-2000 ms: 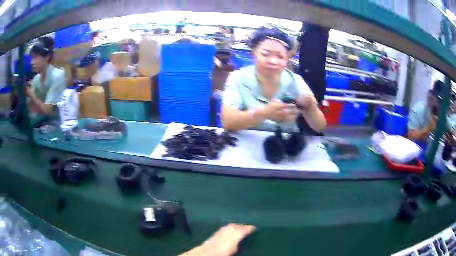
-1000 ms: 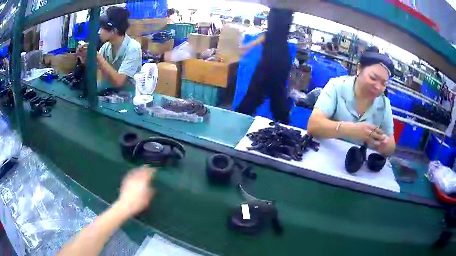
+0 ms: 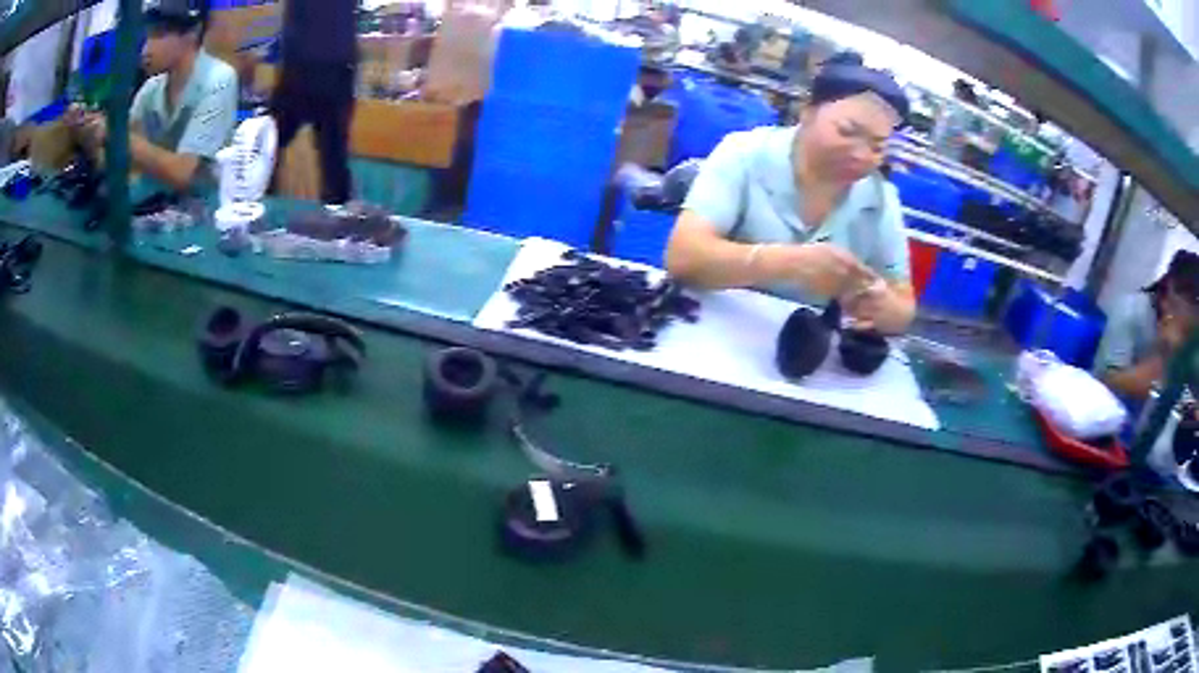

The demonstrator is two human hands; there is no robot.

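Observation:
Part-built black headphones lie on the green belt in front of me. The nearest has a round ear cup with a white label [image 3: 542, 515] and a thin silvery band strip [image 3: 555, 456] curving up from it. A thick round black cup [image 3: 460, 384] lies behind it to the left, with small black parts beside it. Another black headset [image 3: 292, 352] lies further left. The white foam sheet [image 3: 381, 639] shows at the bottom edge, with a small dark piece [image 3: 504, 663] on it, cut off by the frame. Neither of my hands is in view.
Across the green belt [image 3: 789, 533], a person [image 3: 802, 210] handles a headset beside a pile of black parts [image 3: 598, 300]. Bubble wrap [image 3: 99, 565] lies at the near left. A white sheet of dark curved parts [image 3: 1131, 651] is at the lower right. More headsets [image 3: 1137, 515] lie at the right.
My one visible hand, earlier over the belt, has left the picture. The view has swung left and then part way back right. The white foam sheet now shows more at the bottom.

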